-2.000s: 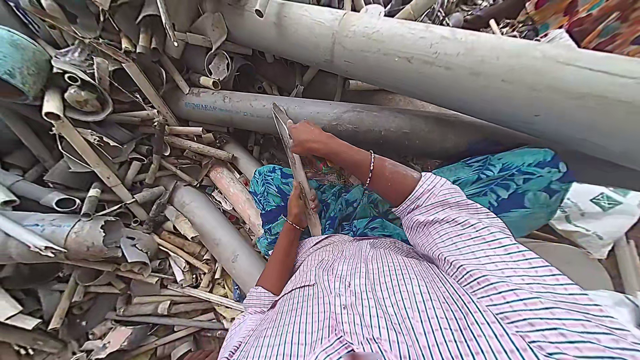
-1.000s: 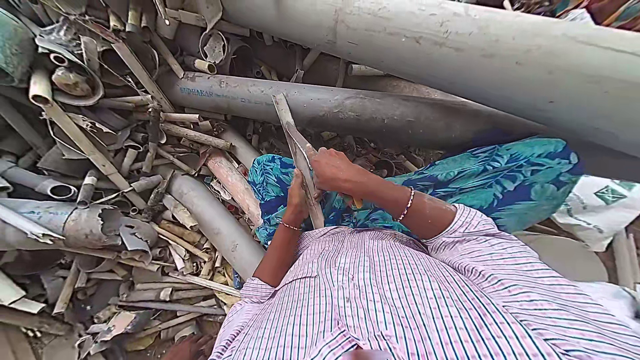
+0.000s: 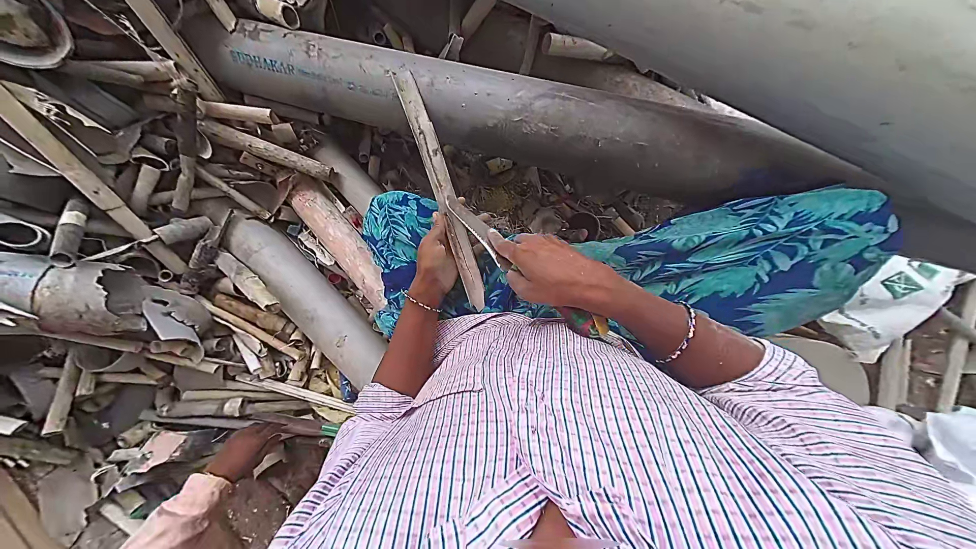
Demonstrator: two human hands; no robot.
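Note:
My left hand is closed around a long, flat, greyish strip, perhaps split plastic pipe, held over my lap. The strip's far end lies over a grey plastic pipe, and its near end points at my shirt. My right hand grips a knife with a narrow, serrated-looking blade; its handle is mostly hidden by the fingers. The blade's tip touches or crosses the strip just beside my left fingers. Blue and teal leaf-patterned cloth covers my legs beneath both hands.
A large grey pipe runs across the upper right, with a darker grey pipe below it. Broken pipe pieces are heaped at left. Another person's hand reaches in at lower left. A white sack lies at right.
The blade, earlier lying along the strip, now angles away from it, with my right hand farther right and clear of the strip. Another person's hand has come into clear view at lower left.

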